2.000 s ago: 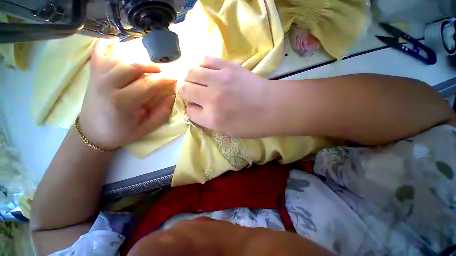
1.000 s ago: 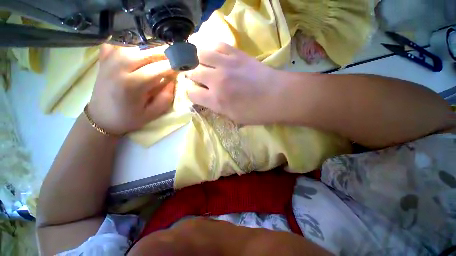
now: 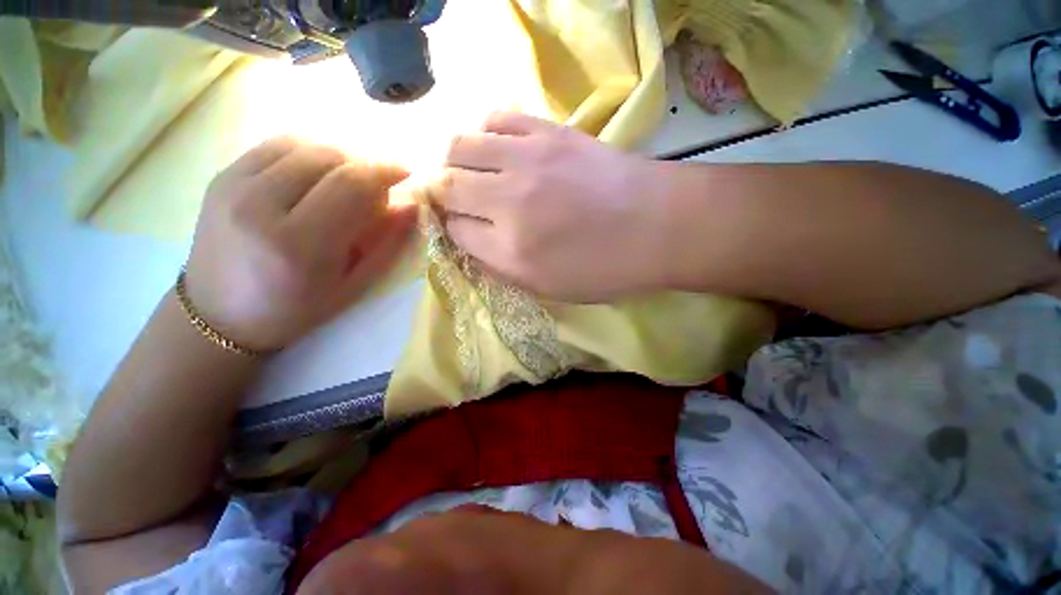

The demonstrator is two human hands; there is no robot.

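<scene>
Pale yellow fabric (image 3: 675, 337) lies under my right hand and hangs over the table's front edge. Cream lace trim (image 3: 512, 320) runs down it from my fingertips. My left hand (image 3: 297, 244), with a bracelet at the wrist, is closed on the fabric, its fingertips at the bright spot; it is slightly blurred. My right hand (image 3: 541, 209) grips the fabric and lace right beside it. The two hands' fingertips nearly meet. Glare hides the exact pinch. The grey knob of the sewing machine (image 3: 390, 58) is above the fingers.
More yellow cloth (image 3: 151, 128) lies at the upper left. A gathered yellow section (image 3: 774, 47) is at the upper right, next to a pinkish bundle (image 3: 710, 76). Dark blue thread snips (image 3: 954, 91) lie at the right. Fluffy cream material (image 3: 29, 349) is at the far left.
The machine knob stands higher in the picture and apart from the fingers. My left hand has shifted down and left. The lace below my right hand now shows as two strips.
</scene>
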